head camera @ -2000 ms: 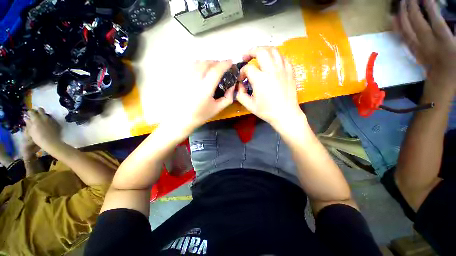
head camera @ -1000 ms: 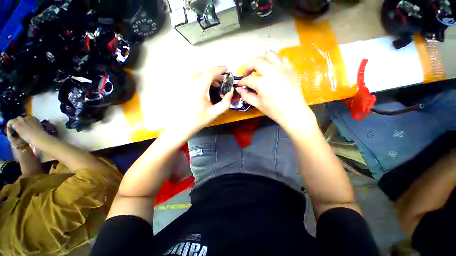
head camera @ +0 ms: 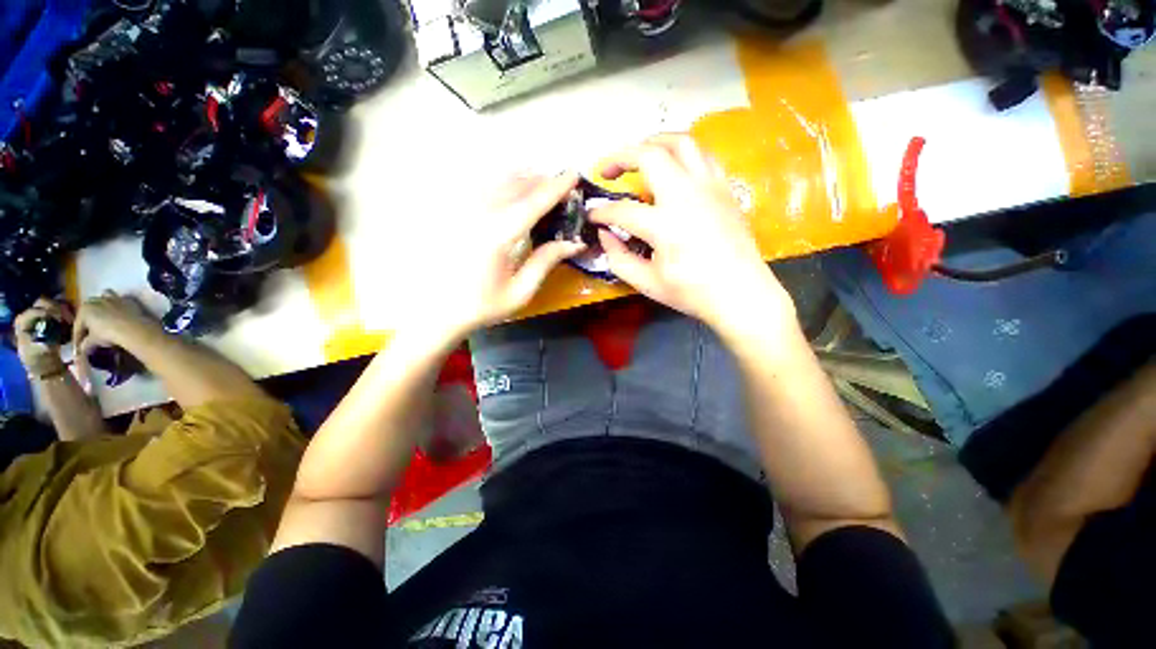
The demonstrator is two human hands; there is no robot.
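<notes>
A small black unit [head camera: 588,232], perhaps an ear cup housing, is held between both hands over the bench's front edge. A dark piece stands upright at its left side, and a pale patch shows inside the shell. My left hand [head camera: 513,247] grips the unit's left side with thumb and fingers. My right hand [head camera: 672,228] has its fingertips on the unit's right side and covers part of it. The fine parts inside are too small and overexposed to tell.
Unfinished black units [head camera: 190,165] are piled at left. A grey-white box [head camera: 513,57] stands behind the work spot. A red glue gun [head camera: 909,247] with a black cord lies at the front edge, right. Orange tape [head camera: 811,178] covers the bench. People sit on both sides; more units lie back right.
The right neighbour's hand has left the bench, uncovering units at the back right. The unit in my hands has tilted and shows more of its pale inside. My hands stay around it.
</notes>
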